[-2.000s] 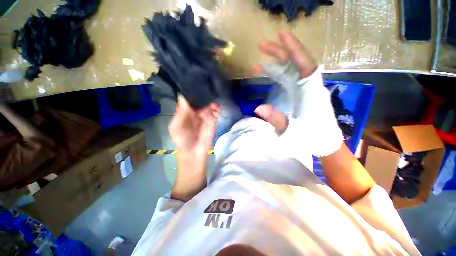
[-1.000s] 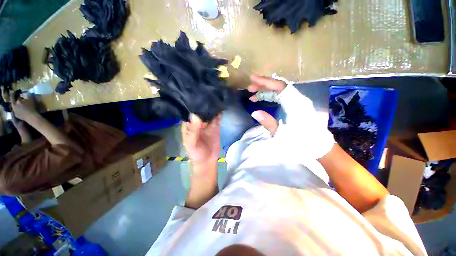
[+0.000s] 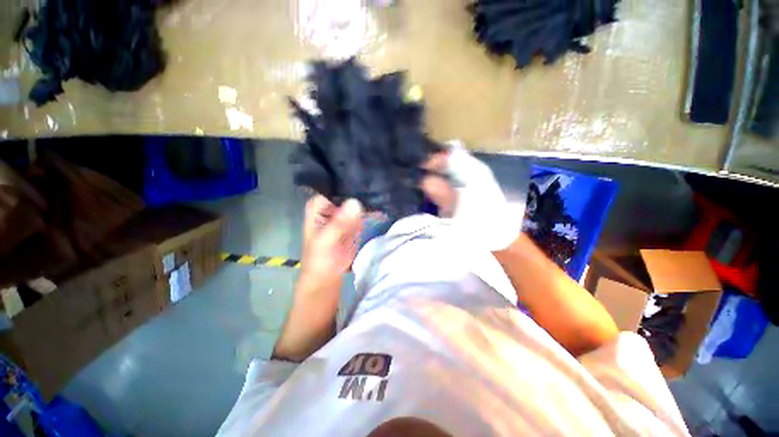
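A black spiky hair cluster [image 3: 363,136] is held over my lap, its tips pointing up over the bench edge. My bare left hand [image 3: 331,235] grips its lower left edge. My right hand [image 3: 457,183], in a white glove with bare fingertips, is at the cluster's lower right side, its fingers touching it. The right hand is blurred, and its fingertips are partly hidden by the cluster.
More black clusters lie on the bench [image 3: 282,111] at the far left [image 3: 94,43] and top [image 3: 542,26]. A flat dark rectangle [image 3: 713,64] lies at the right. A blue bin [image 3: 589,213] and open carton [image 3: 683,271] hold black parts. Closed cartons [image 3: 111,299] stand left.
My right hand has moved left from beside the cluster onto its right side. The cluster has shifted slightly right and turned. The person at the left is mostly out of view.
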